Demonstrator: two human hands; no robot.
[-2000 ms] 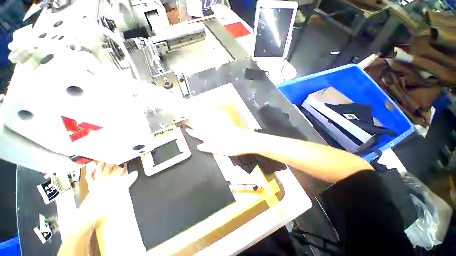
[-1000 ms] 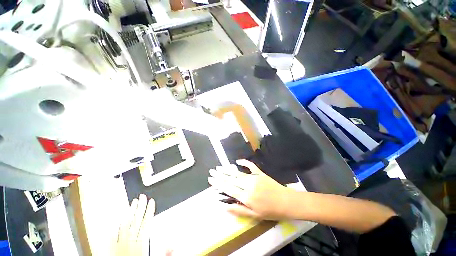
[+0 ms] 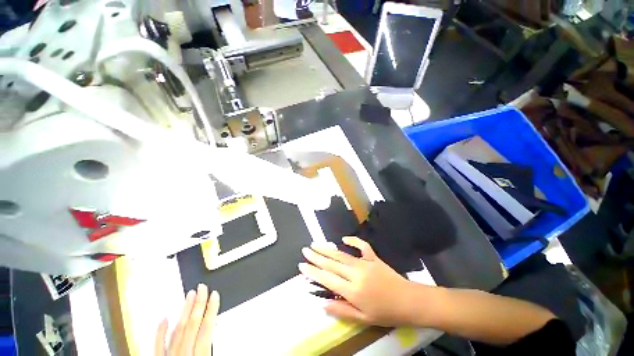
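Observation:
A black fabric panel [image 3: 278, 257] lies on the white template [image 3: 267, 316] beneath the machine head [image 3: 42, 174]. A white label clamp frame [image 3: 243, 254] with yellow edging rests on it, black showing through its window. My left hand [image 3: 191, 327] lies at the panel's lower left corner, fingers extended, partly cut off by the bottom edge. My right hand [image 3: 365, 281] lies palm down right of the panel's near edge, with a small dark pointed tool [image 3: 323, 294], possibly snips, between its fingers. The needle area is lost in glare.
Small black fabric pieces [image 3: 417, 219] are heaped right of the template. A blue bin [image 3: 566, 201] with grey, white and black pieces stands at the right. A tablet-like control panel [image 3: 403, 52] stands behind. Labels [image 3: 52, 334] lie at the table's left.
Since the earliest frame, my left hand has come out from beside the head and my right hand has moved back from the clamp frame. Less panel shows below the frame. The view has shifted slightly.

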